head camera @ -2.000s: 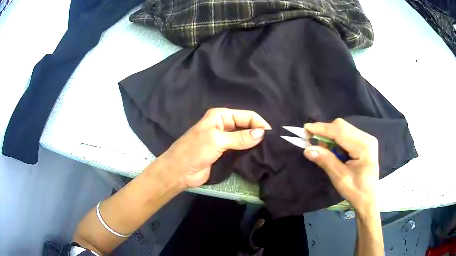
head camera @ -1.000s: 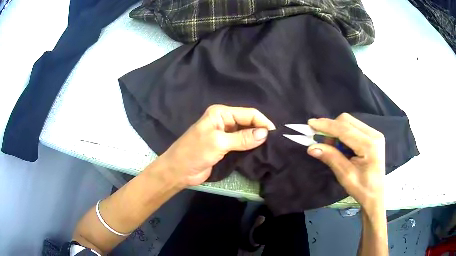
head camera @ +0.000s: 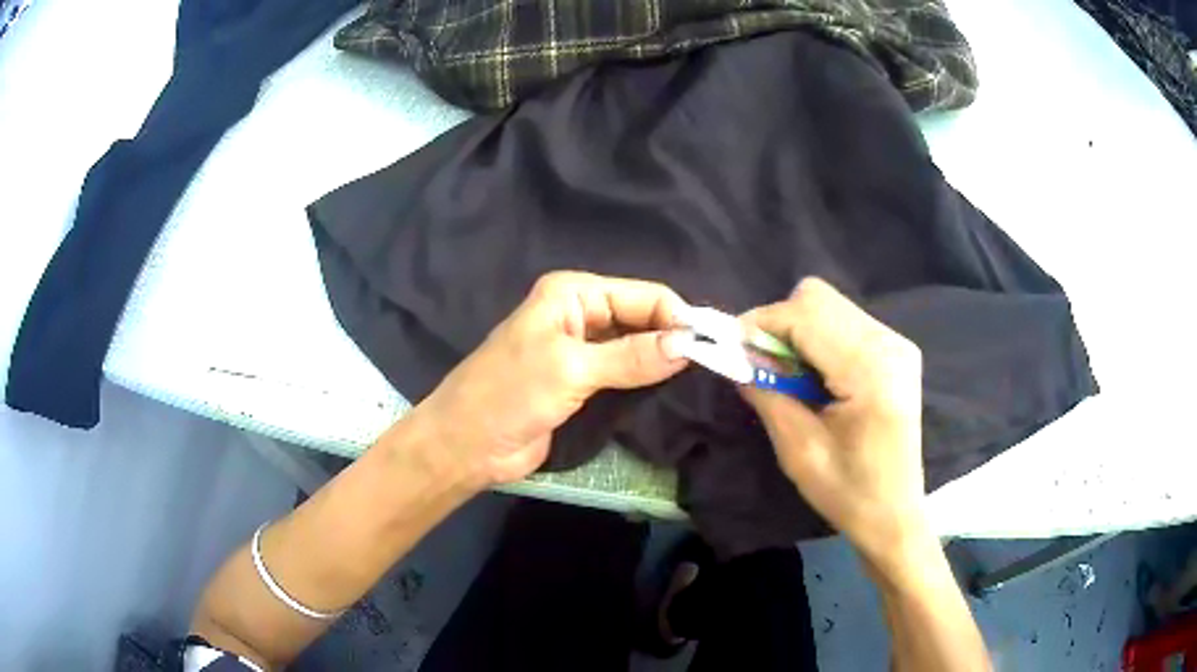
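The dark inner shorts (head camera: 630, 197) lie spread on the pale table, joined to the bunched plaid cloth (head camera: 565, 46) above them. My left hand (head camera: 565, 368) has thumb and index fingertip pinched together over the middle of the shorts; a thread or bit of cloth between them is too fine to tell. My right hand (head camera: 847, 407) holds the thread snips (head camera: 775, 368), with blue and green handle. Their silver blades are at my left fingertips, slightly blurred; whether they touch anything is hidden.
A long navy cloth piece (head camera: 118, 236) hangs over the table's left edge. Dark garments (head camera: 1155, 59) lie at the far right. The table's near edge (head camera: 328, 440) curves below my hands. A red stool (head camera: 1162, 650) shows at the lower right corner.
My right hand has moved left with the snips, bringing the blades from a short gap away up to my left fingertips. My left hand has stayed nearly in place.
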